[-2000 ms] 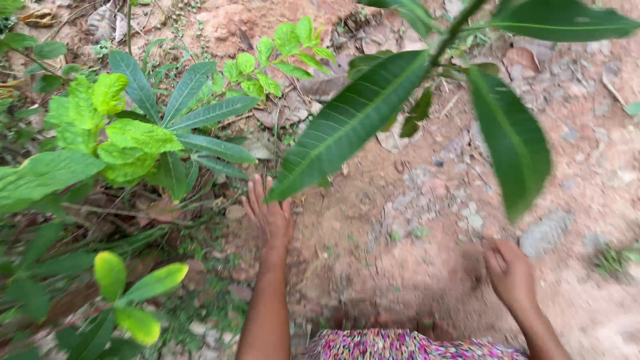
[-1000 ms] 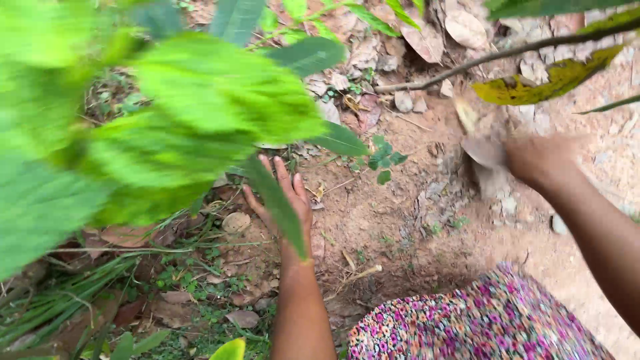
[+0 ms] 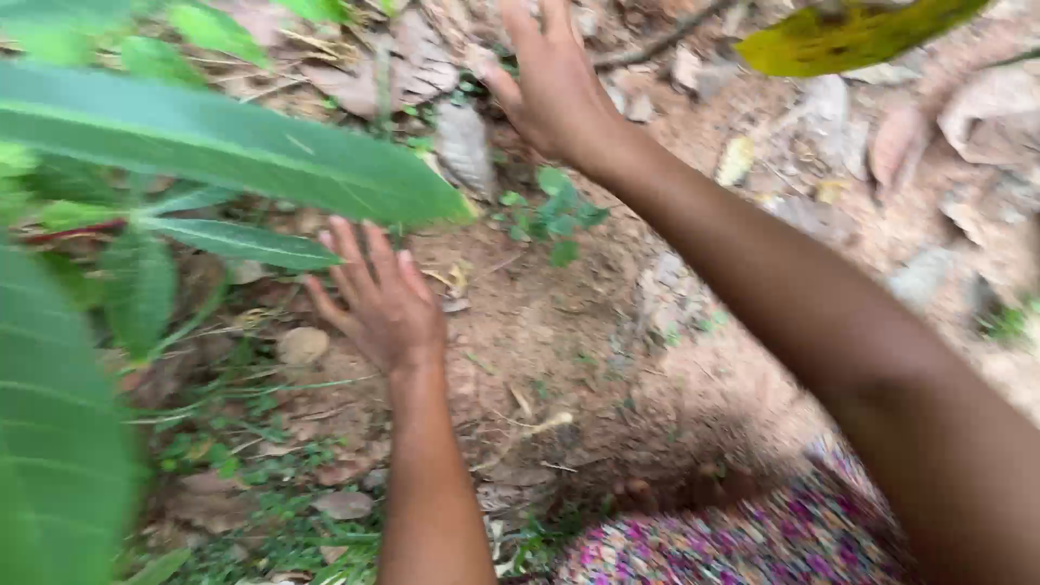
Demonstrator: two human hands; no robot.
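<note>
My left hand [image 3: 386, 305] lies palm down on reddish soil [image 3: 528, 341], its fingers spread and nothing in it. The tip of a long green leaf [image 3: 268, 162] hangs just above its fingers, and a small round stone or dry leaf [image 3: 303, 345] lies left of the wrist. Farther forward, my right hand [image 3: 552, 85] reaches over leaf litter at the top edge, fingers apart; the fingertips are partly cut off and nothing shows in it. A grey dry leaf [image 3: 465, 150] lies between the two hands, beside a small green seedling [image 3: 556, 215].
Large green leaves [image 3: 57, 439] cover the left side close to the camera. A yellow spotted leaf [image 3: 853, 36] hangs at the top right, near a thin branch [image 3: 666, 41]. Dry leaves [image 3: 898, 150] litter the ground at right. Patterned cloth [image 3: 731, 528] shows at the bottom.
My right hand has moved from the right side, where it looked closed, to forward of my left hand, with its fingers apart. My left hand stays on the ground. The view has shifted.
</note>
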